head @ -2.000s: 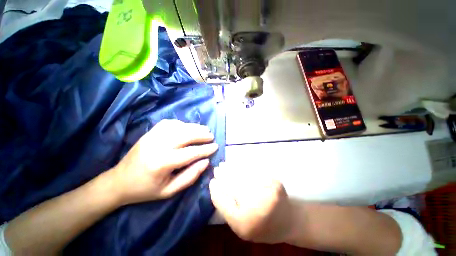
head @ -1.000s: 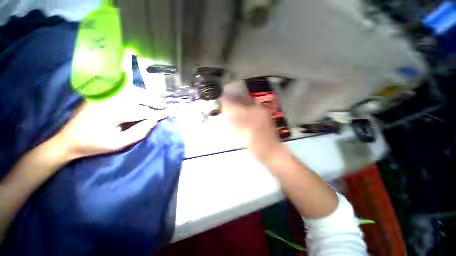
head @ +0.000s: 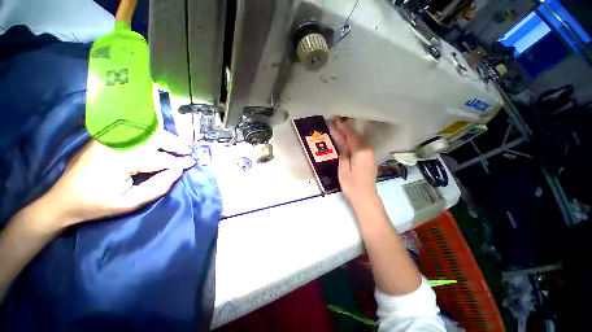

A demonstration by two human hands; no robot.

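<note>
A navy garment piece (head: 139, 253) lies heaped left of the needle and hangs over the table's front edge. My left hand (head: 107, 178) pinches its edge between thumb and fingers just left of the presser foot (head: 206, 133). My right hand (head: 356, 162) is just right of the smartphone (head: 318, 152), under the machine arm, its fingers blurred and partly overlapping the phone's right edge. Whether my right hand holds anything cannot be told. The lime-green lamp (head: 121, 87) hangs above my left hand.
The off-white sewing machine head (head: 383, 71) spans the upper middle. Thread snips (head: 391, 171) and black scissor handles (head: 433, 171) lie to the right of my right hand. An orange basket (head: 454, 266) stands at the lower right, below the white table's edge (head: 285, 285).
My left hand has moved from flat on the cloth to its edge by the needle. My right hand has left the cloth and moved right, beside the phone. The view has turned rightward.
</note>
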